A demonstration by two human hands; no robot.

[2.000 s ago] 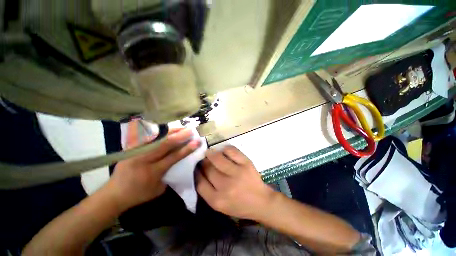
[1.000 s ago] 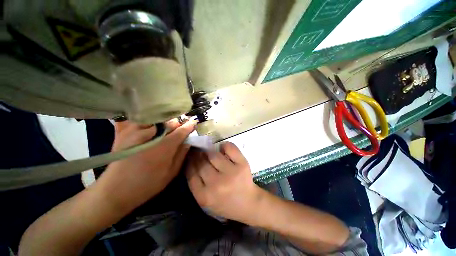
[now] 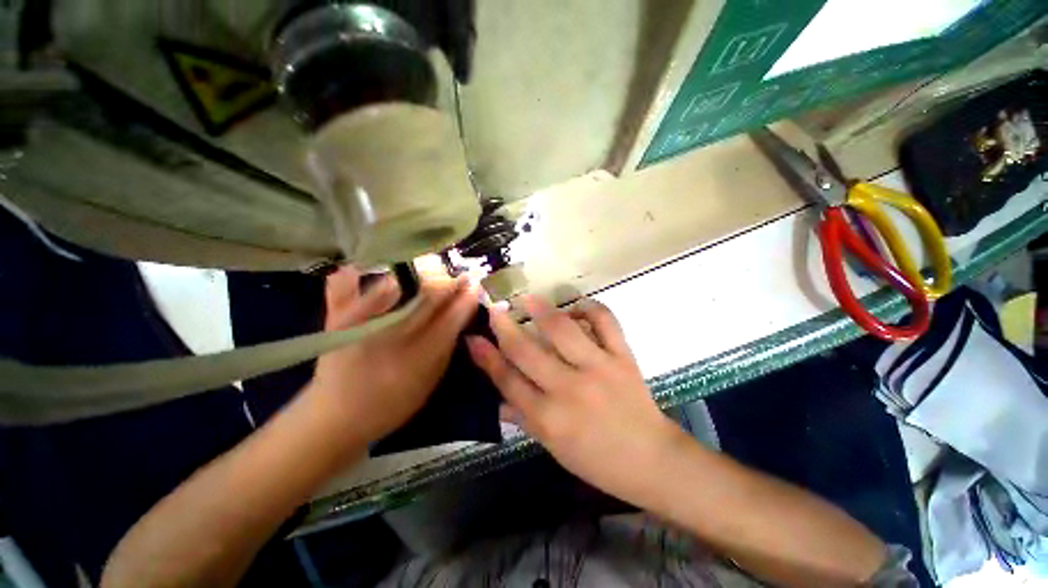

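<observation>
The cream sewing machine head [image 3: 397, 184] stands over the work, with its dark presser foot and needle area [image 3: 488, 239] at my fingertips. My left hand [image 3: 391, 333] lies flat on the dark fabric panel [image 3: 442, 402], its fingertips beside the presser foot. My right hand [image 3: 575, 385] is just right of it, fingers bent at the fabric's edge near the needle plate. A small white bit of fabric [image 3: 494, 301] shows between the hands. The fingers hide most of the piece's edge. More dark cloth [image 3: 92, 459] lies to the left.
Scissors with red and yellow handles [image 3: 879, 247] lie right of the needle. A black tray [image 3: 977, 149] with shiny bits is beyond them. White cut pieces with dark edges [image 3: 988, 402] are heaped at the lower right. A pale strap-like band [image 3: 218, 370] crosses above my left hand.
The white piece between my hands is now mostly out of sight, and dark fabric lies flat below them. My right hand has opened from a pinch. The view has shifted a little.
</observation>
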